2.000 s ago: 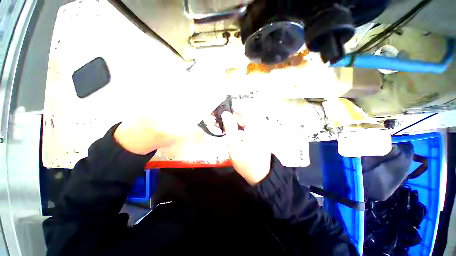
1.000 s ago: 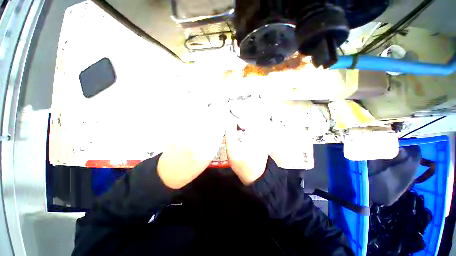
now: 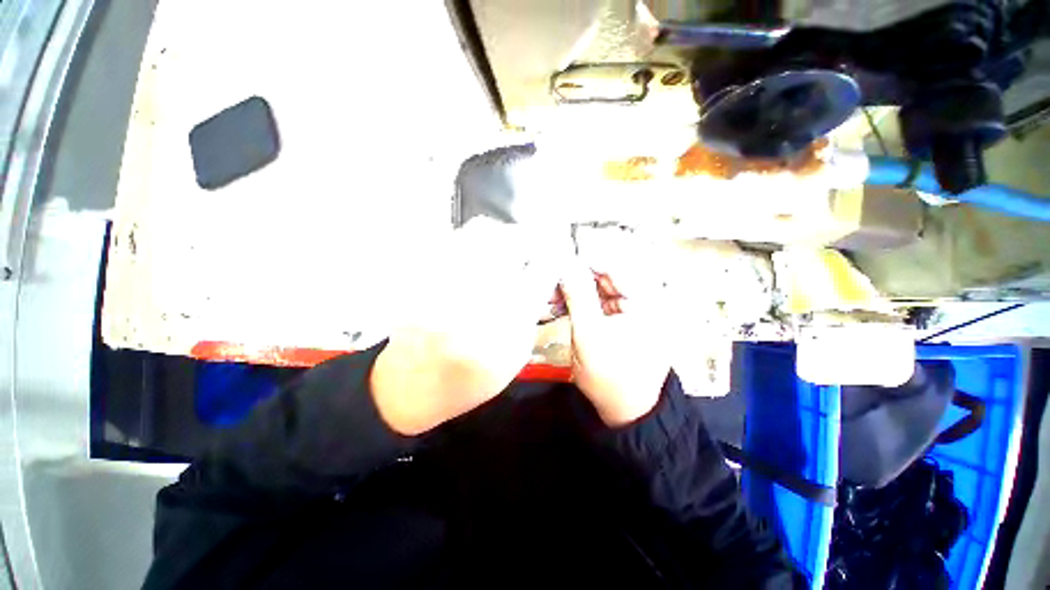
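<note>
A black pouch piece [image 3: 489,190] with a dark raised rim and a paler grey inside stands out of the glare on the machine table, just beyond my left hand. My left hand [image 3: 466,334] reaches in from the left; its fingers are washed out, so its hold on the piece cannot be told. My right hand [image 3: 607,334] is beside it on the right, fingertips bent close to the left hand. Thin dark reddish lines show at the right fingertips; what lies there is unclear. The needle area is lost in glare.
A flat black panel [image 3: 235,143] lies at far left on the off-white table [image 3: 311,254]. The sewing machine head [image 3: 587,35] with round black fittings [image 3: 783,112] and a blue hose [image 3: 967,194] is above right. A blue crate [image 3: 984,461] at lower right holds black and grey pieces.
The pouch piece now shows beyond my left hand; one second ago it was lost in glare. The machine has shifted right in view. A dark strip seen between my hands two seconds ago is gone from view.
</note>
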